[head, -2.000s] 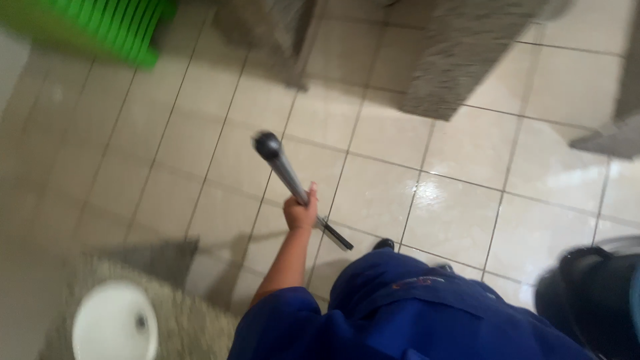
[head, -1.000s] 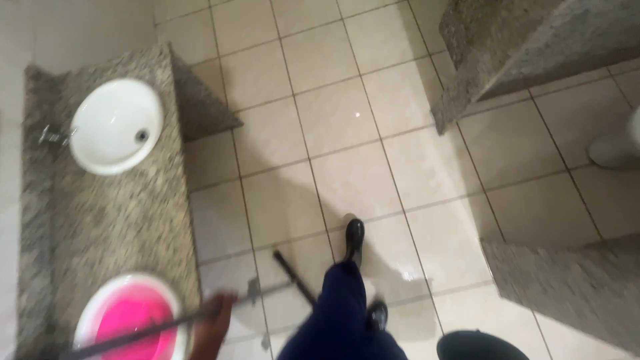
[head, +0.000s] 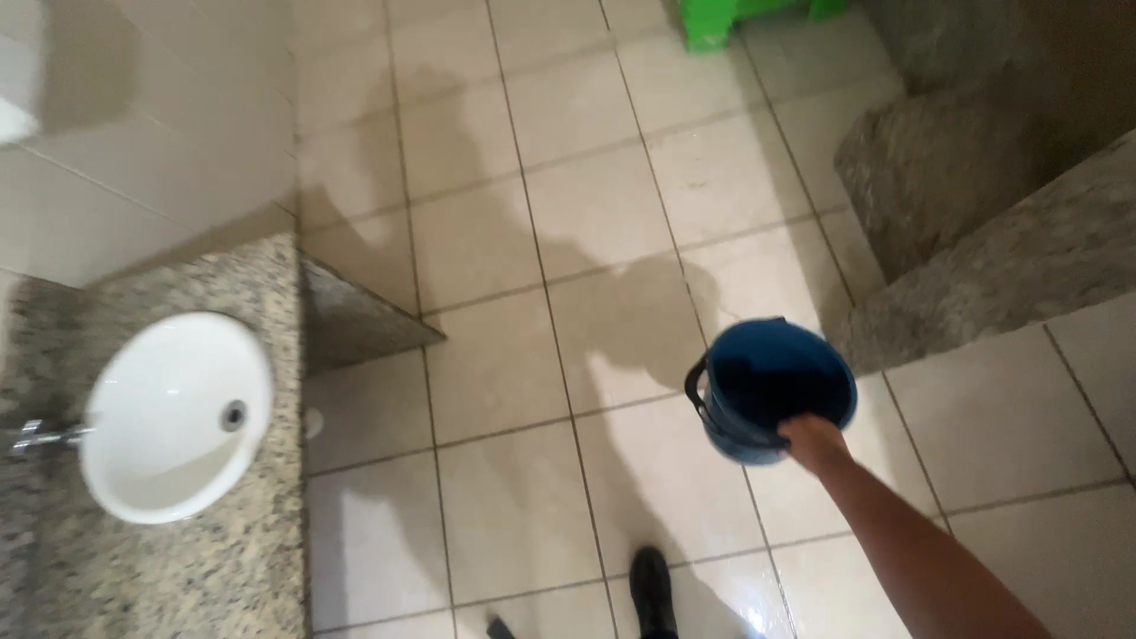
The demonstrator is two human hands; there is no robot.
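Observation:
My right hand [head: 815, 442] grips the near rim of a blue plastic bucket [head: 839, 390], whose dark handle hangs at its left side. The inside of the bucket is dark, so its contents cannot be told. Below the bucket are floor tiles [head: 497, 506], with a black boot [head: 652, 586] at the bottom. The end of a dark bar [head: 500, 627] shows at the bottom edge; the rest of it is out of frame. My left hand is out of view.
At the left, a granite counter [head: 222, 577] holds a white round sink [head: 177, 479] with a metal tap [head: 40, 437]. Stone partitions [head: 994, 266] stand at the right. A green plastic object [head: 707, 22] is at the top edge. The floor has a wet shine near the boot.
My right hand now holds the blue bucket, in view at the right. The hand that held the long pole has left the view. The view has shifted, and the pink-filled sink is out of frame.

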